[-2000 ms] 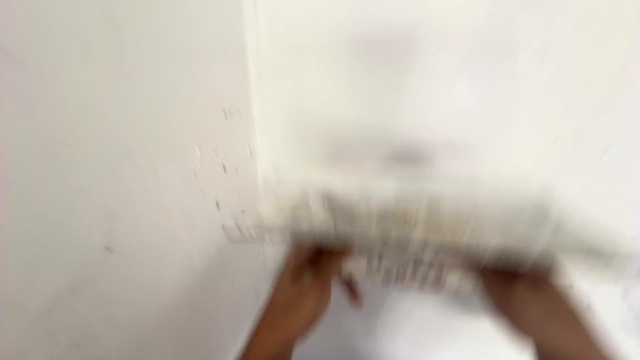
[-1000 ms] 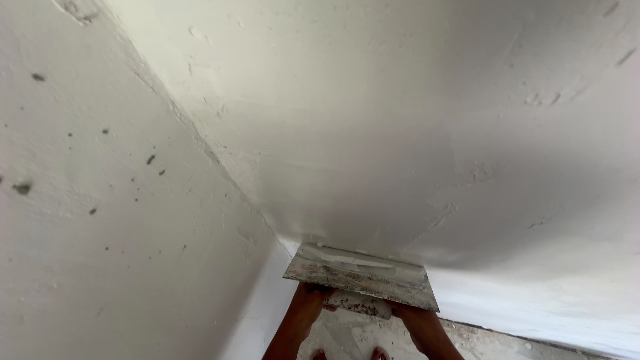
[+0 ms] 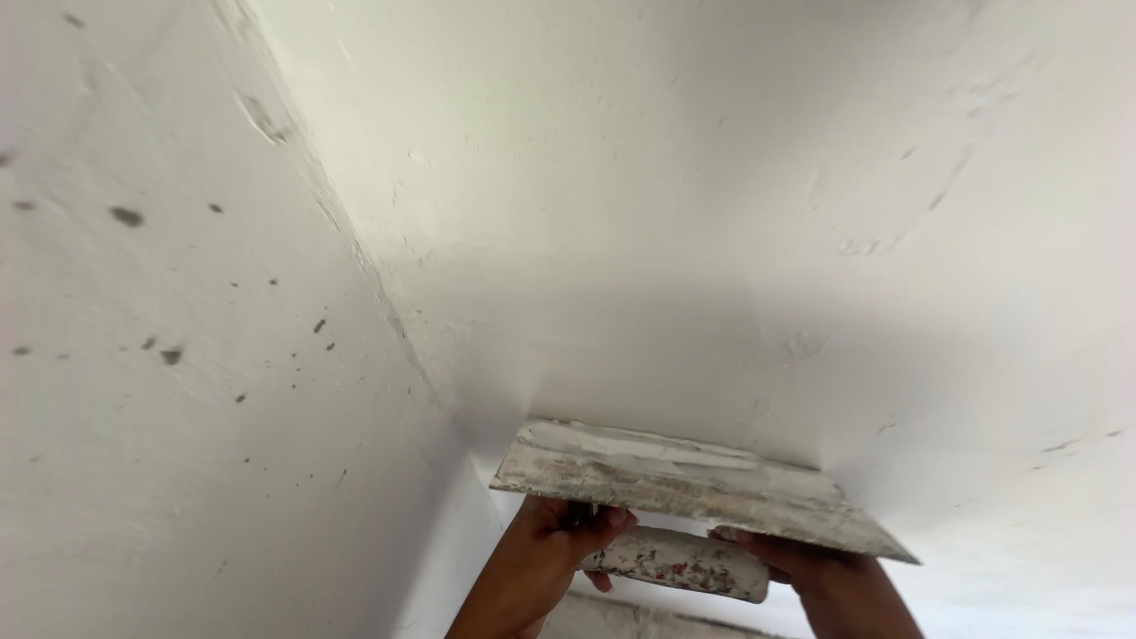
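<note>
A wide metal plastering trowel [image 3: 701, 484] is held by both hands at the bottom centre, with wet white compound along its far edge, which lies against the white wall surface [image 3: 621, 222]. Below the blade is its thick handle [image 3: 679, 564], speckled with paint. My left hand [image 3: 559, 537] grips the trowel at the left end of the handle, thumb under the blade. My right hand [image 3: 799, 564] holds it at the right end, its fingers partly hidden behind the blade and handle.
On the left, an adjoining wall [image 3: 177, 293] carries dark spots and meets the wall in front at a rough corner seam [image 3: 355, 248]. A strip of the floor [image 3: 639, 621] shows beneath the handle.
The blur of two seconds ago has cleared. Since one second ago, the trowel and both hands appear somewhat larger in the view, still held together against the wall near the corner.
</note>
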